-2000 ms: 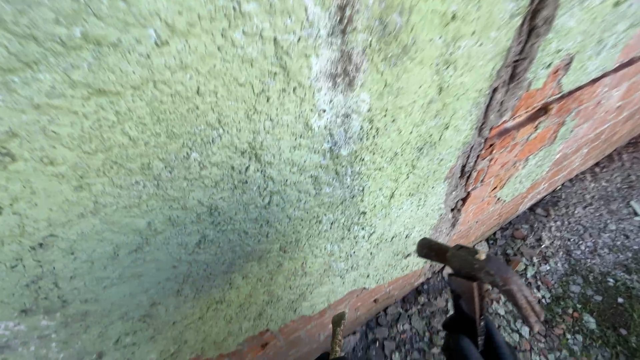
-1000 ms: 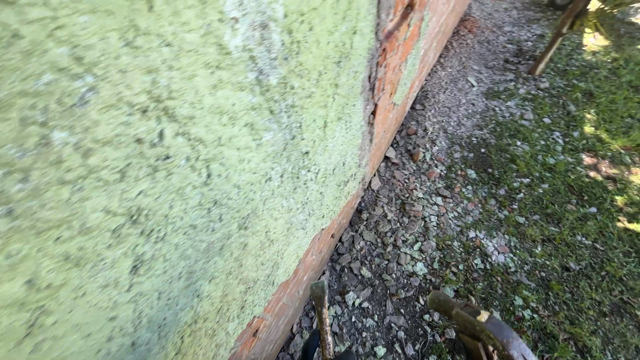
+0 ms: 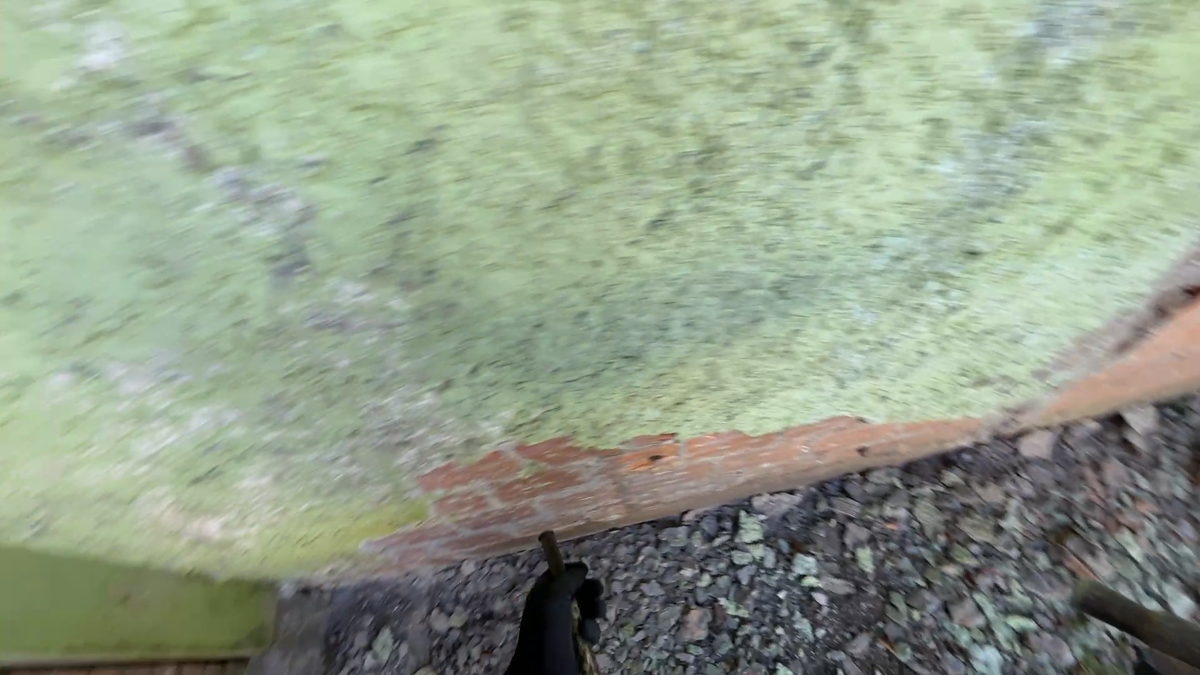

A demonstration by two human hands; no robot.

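Note:
My left hand (image 3: 555,619), in a black glove, is closed around a metal chisel (image 3: 551,553) at the bottom middle; the chisel's upper end sticks out above the fist, in front of the foot of the wall. At the lower right edge a worn hammer (image 3: 1134,619) shows only in part. Of my right hand, only a dark bit below the hammer may show, so its grip is hidden. Rough green render (image 3: 656,234) covers the wall, blurred by motion. Along the wall's base the render is gone and red brick (image 3: 581,487) shows.
Loose rubble and render chips (image 3: 797,572) lie along the foot of the wall. A flat green surface (image 3: 122,600) stands at the lower left, beside a grey edge (image 3: 295,628). Another band of bare brick (image 3: 1144,361) runs to the right edge.
The view has swung left along the wall, and the grass is out of sight. My left gloved hand with the chisel shows more fully; the hammer is now at the right edge.

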